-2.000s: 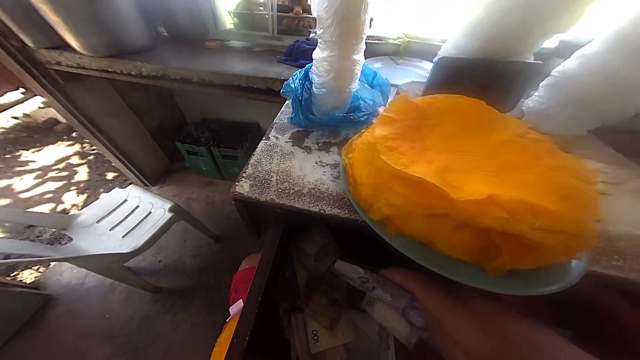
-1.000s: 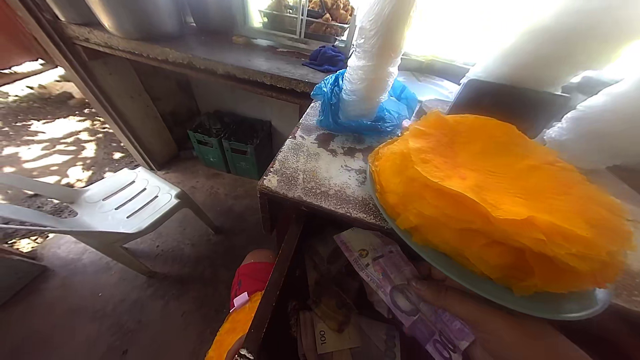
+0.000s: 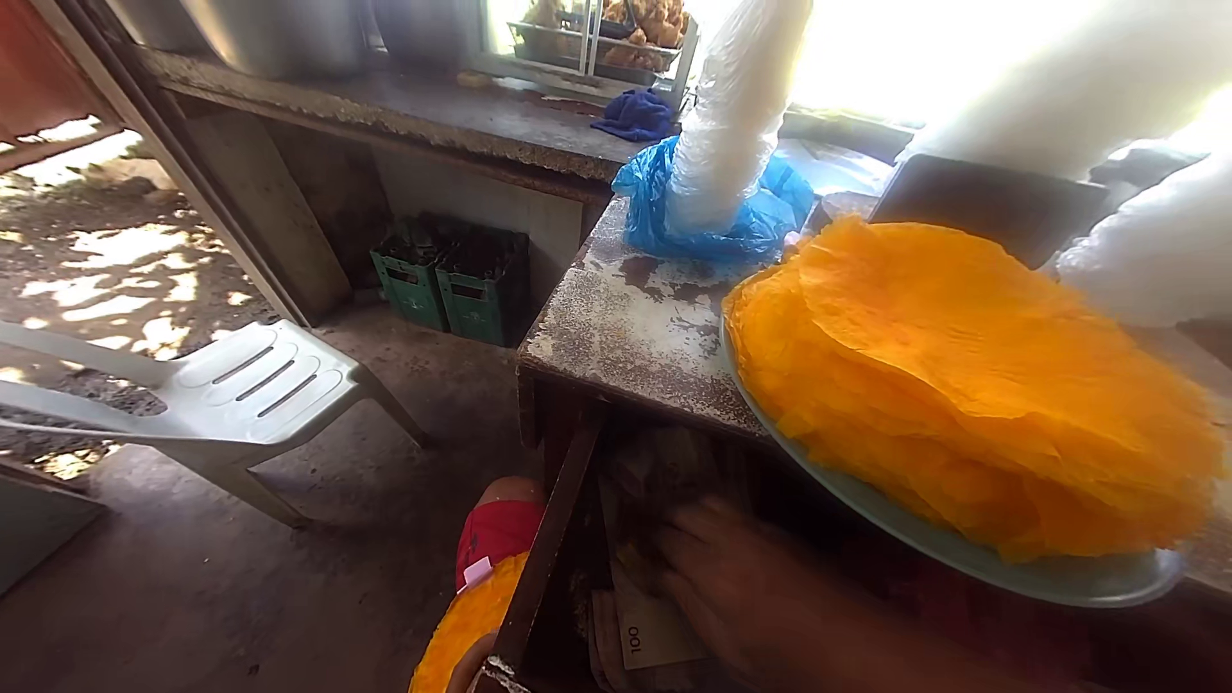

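Observation:
My right hand [image 3: 736, 577] reaches into the open wooden drawer [image 3: 558, 539], its fingers over banknotes [image 3: 656, 630] in shadow; whether it grips any cannot be told. Above it, a tall stack of thin orange wrapper sheets [image 3: 962, 385] lies on a pale green plate [image 3: 818, 481] at the edge of the worn table [image 3: 635, 327]. At the bottom edge, part of my left hand [image 3: 472, 664] shows beside the drawer's side, against a round orange thing [image 3: 476, 616] with a pink clip or tab [image 3: 476, 573]. Most of that hand is hidden.
A white plastic chair [image 3: 260, 385] stands at left, with green bottle crates [image 3: 472, 289] under the counter [image 3: 385, 106]. A blue plastic bag [image 3: 712, 202] surrounds an upright roll of clear plastic bags [image 3: 736, 106]. A blue cloth [image 3: 635, 115] lies near a glass food case [image 3: 597, 48].
My right hand has moved deeper into the drawer. The purple banknotes that were at it one second ago no longer show clearly.

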